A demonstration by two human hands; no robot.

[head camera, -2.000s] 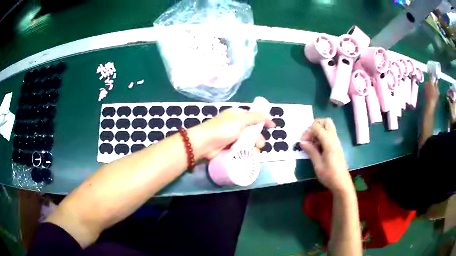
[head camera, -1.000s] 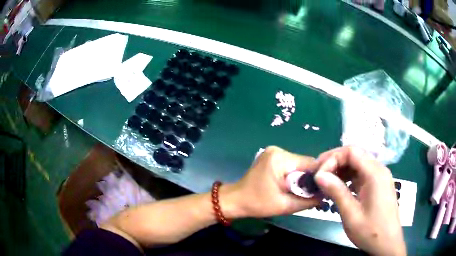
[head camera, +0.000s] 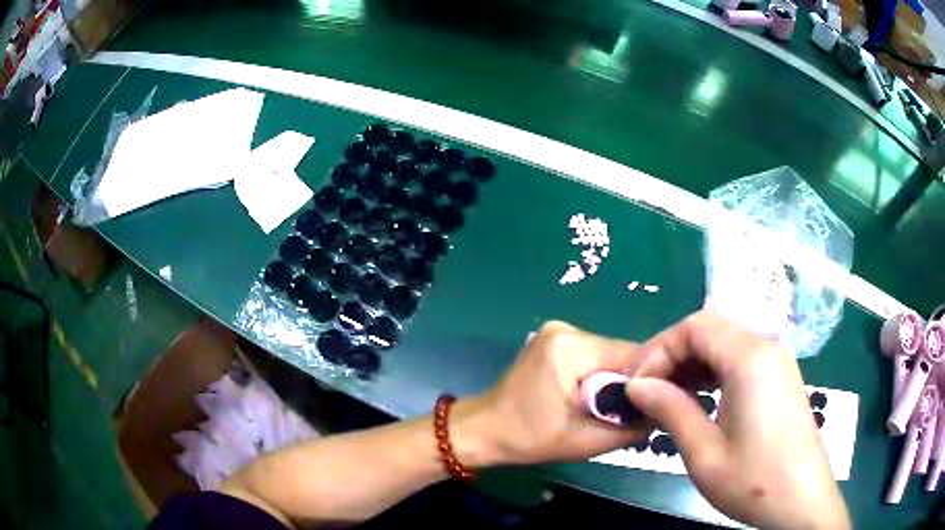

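Note:
My left hand [head camera: 549,399], with a red bead bracelet at the wrist, is closed around a pink fan; only its round pale-pink end [head camera: 606,398] shows. My right hand [head camera: 725,399] holds a black sticker [head camera: 619,400] between thumb and fingers, inside the rim of that round end. Most of the fan is hidden by my left hand. The white sheet [head camera: 841,435] with rows of black stickers lies under and behind my right hand, partly covered.
Glossy black discs [head camera: 373,223] lie on clear plastic film [head camera: 280,321] left of centre. White bags [head camera: 192,145] lie at far left. Small pink parts [head camera: 589,243] and a clear bag [head camera: 777,259] lie behind my hands. Pink fans [head camera: 912,388] lie right. A carton [head camera: 171,399] holds bagged fans [head camera: 244,424].
The view has swung left since the first frame. The fan went from handle-up to its round end facing me, and my right hand came to it. Since one second ago, the sticker sits lower against that end.

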